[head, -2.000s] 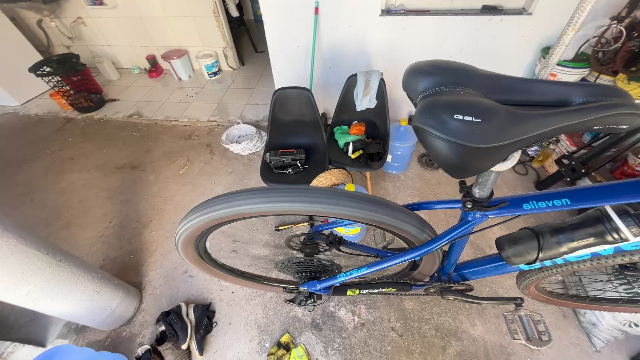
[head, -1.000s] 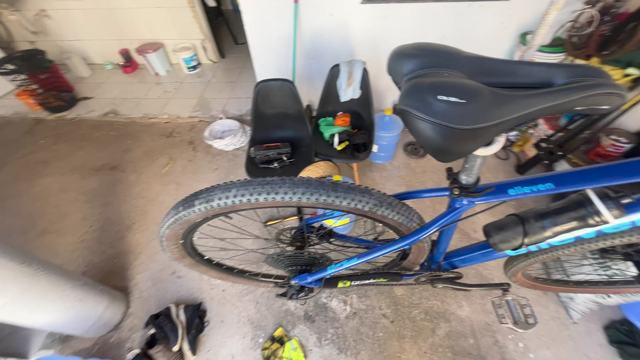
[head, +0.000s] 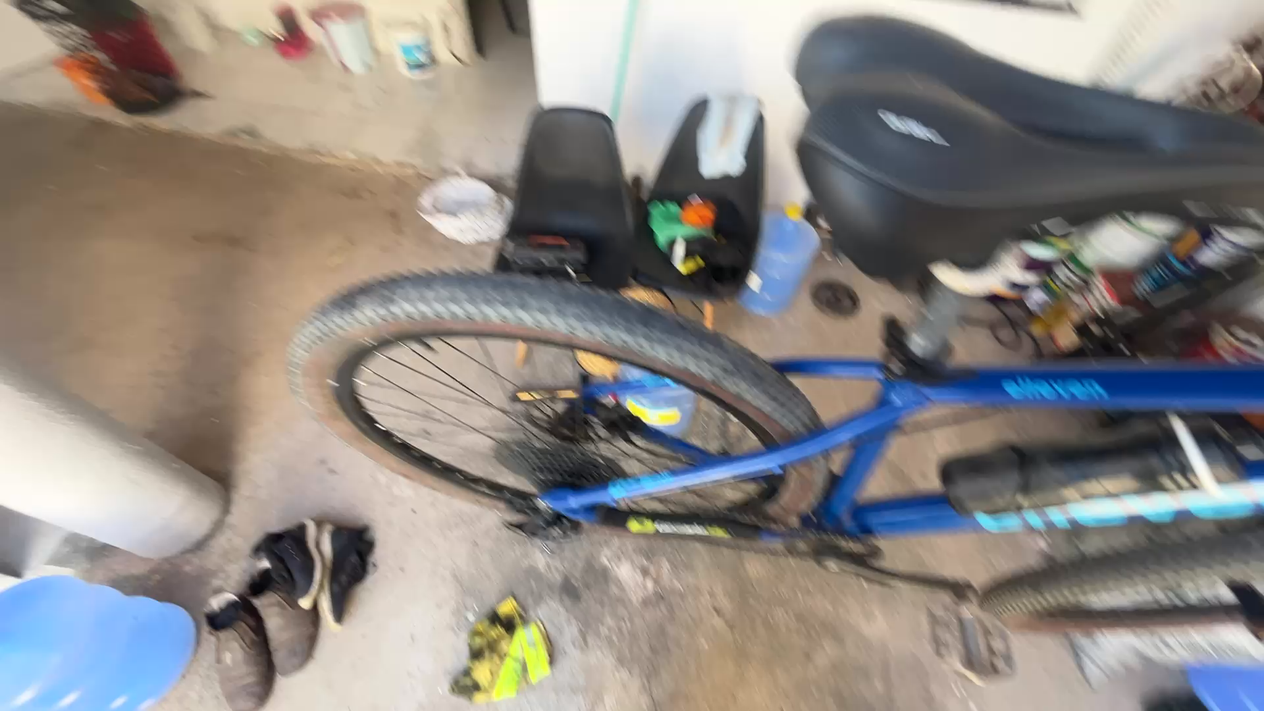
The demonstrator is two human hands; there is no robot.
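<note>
Neither of my hands shows in the head view. A blue bicycle frame (head: 770, 457) with light-blue lettering spans the middle and right. Its rear wheel's knobby tire (head: 553, 301) has tan-brown sidewalls, and the cassette (head: 558, 462) sits at the hub. Above the frame is a black saddle (head: 948, 148) on a grey seatpost (head: 933, 321). A black cylindrical case (head: 1076, 469) is strapped along the frame. A pedal (head: 971, 642) hangs low at the right. The picture is blurred, and what supports the bicycle cannot be made out.
Behind the wheel stand two black chairs (head: 573, 168), one bearing cloths, beside a blue water jug (head: 780, 262). Shoes (head: 336, 568), a yellow-and-black cloth (head: 504, 652) and a blue plastic object (head: 94, 642) lie near the bottom. A white column (head: 94, 464) is at left; cluttered containers (head: 1126, 267) are at right.
The rear tire's tread, smeared two seconds ago, shows its knobs in the later frames. The view has shifted somewhat. No hand has come into view.
</note>
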